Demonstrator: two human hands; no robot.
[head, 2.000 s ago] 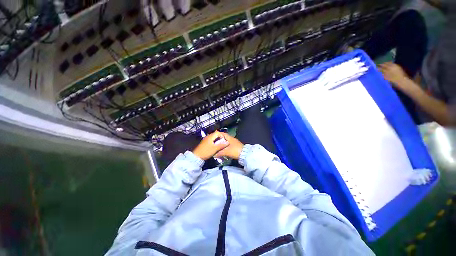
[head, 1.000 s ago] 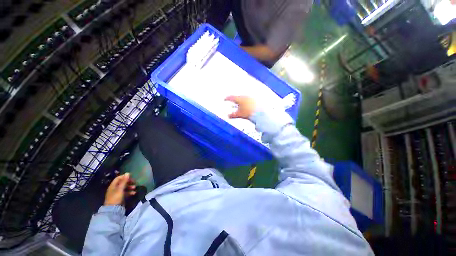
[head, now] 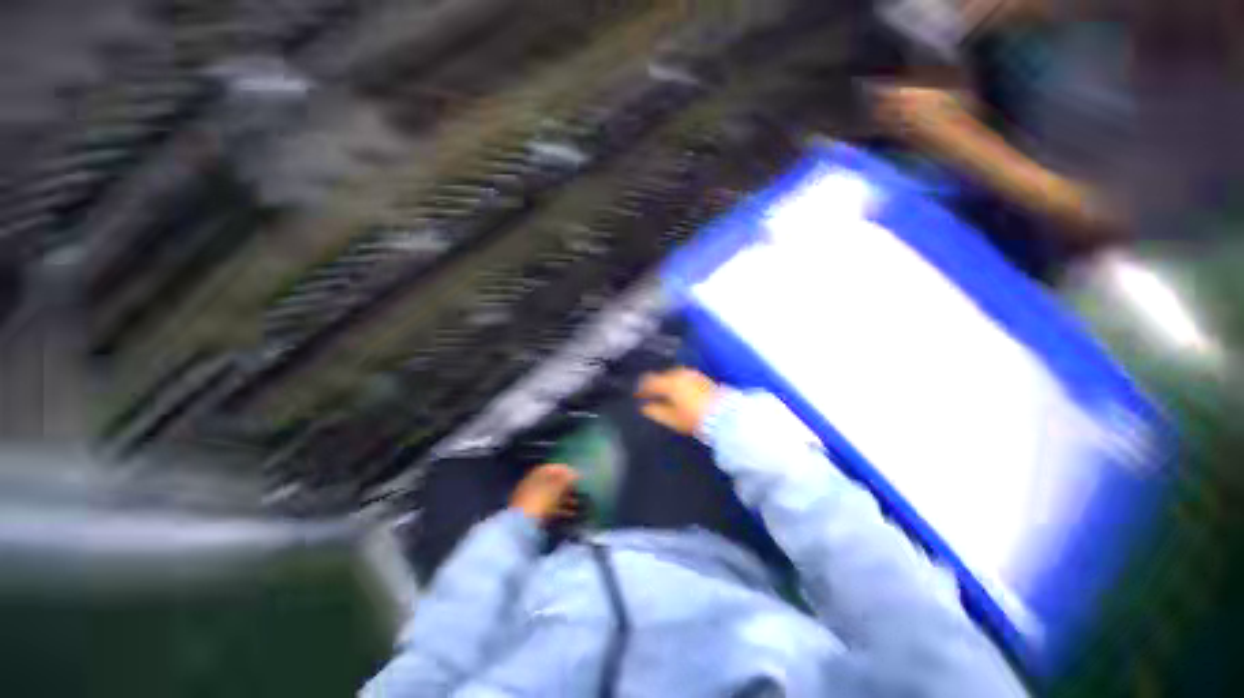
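Observation:
The picture is badly blurred. My left hand (head: 546, 492) is low in front of me over my dark trouser leg, its fingers curled; whether it holds anything cannot be told. My right hand (head: 675, 398) is over my other thigh, just left of the tote, fingers bent, with nothing visible in it. The blue tote (head: 890, 494) stands at my right, with a bright white liner sheet (head: 907, 389) inside. White adapters show only as a pale blur at its far end and faintly at the right end.
The aging rack (head: 450, 232) with long shelves runs diagonally across the upper left. Another person's forearm (head: 1003, 157) is beyond the tote at the upper right. A pale cabinet door edge (head: 178, 525) is at the lower left, with green floor (head: 164, 620) below it.
My right hand has left the tote and come back over my thigh. The view has turned left toward the rack. My left hand remains low in front of me.

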